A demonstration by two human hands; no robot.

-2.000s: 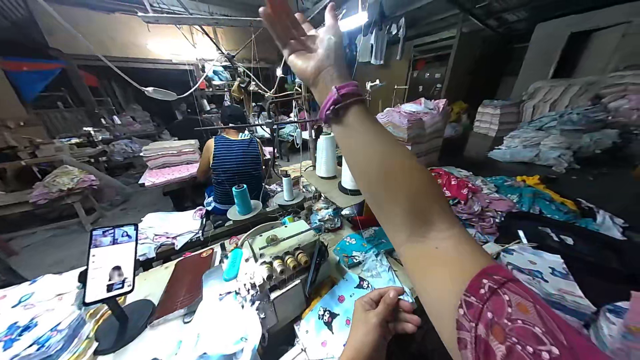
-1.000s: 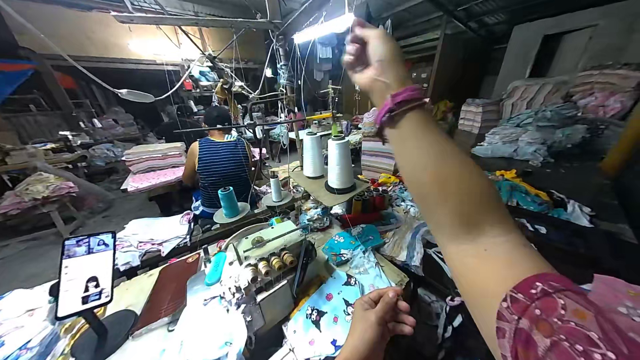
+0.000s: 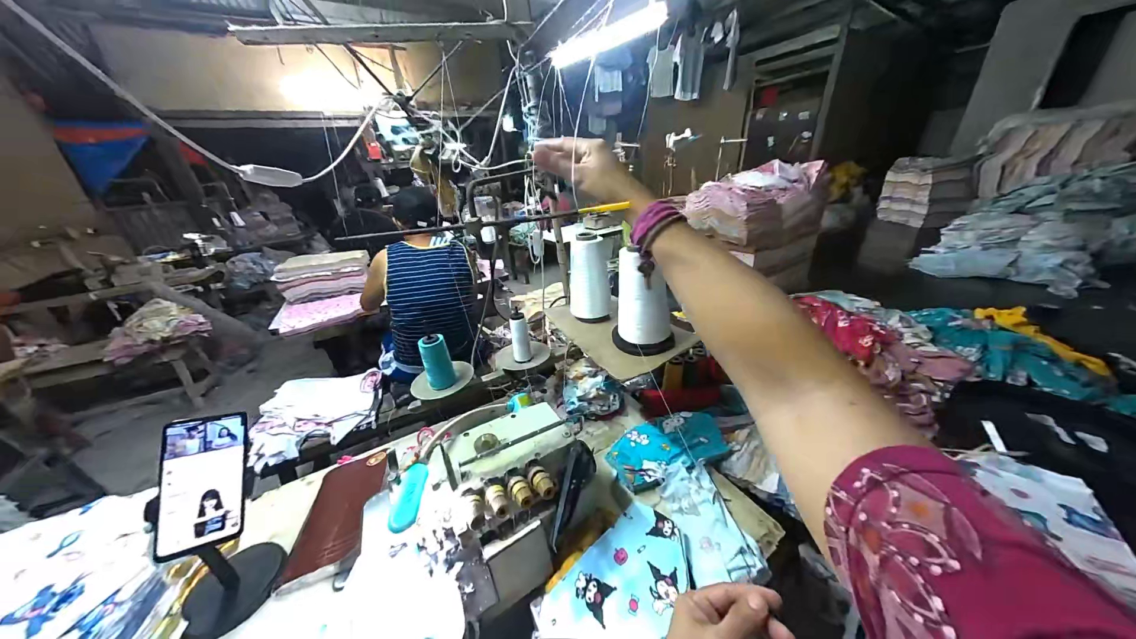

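Note:
My right hand [image 3: 586, 169], with a purple band at its wrist, is raised near the threads and metal rods of the thread stand [image 3: 532, 217]; a thread between its fingers cannot be made out. Below its wrist stand white thread cones [image 3: 643, 306]. My left hand [image 3: 723, 612], fingers curled, is at the bottom edge beside light-blue printed fabric [image 3: 621, 568]; its grip is unclear. Left of that fabric is a sewing machine [image 3: 515, 444] with several small tan thread spools [image 3: 519, 490]. Teal printed fabric [image 3: 652, 448] lies behind, and a teal thread cone [image 3: 437, 362] stands beyond the machine.
A phone on a stand [image 3: 202, 488] stands at left beside a brown cover [image 3: 337, 510]. A co-worker in a striped top [image 3: 430, 297] sits ahead, facing away. Fabric heaps [image 3: 887, 346] lie at right. A tube light [image 3: 608, 34] hangs overhead.
My raised right hand has come down from near the tube light to the thread stand rods. My left hand stays low beside the light-blue fabric. The view has shifted.

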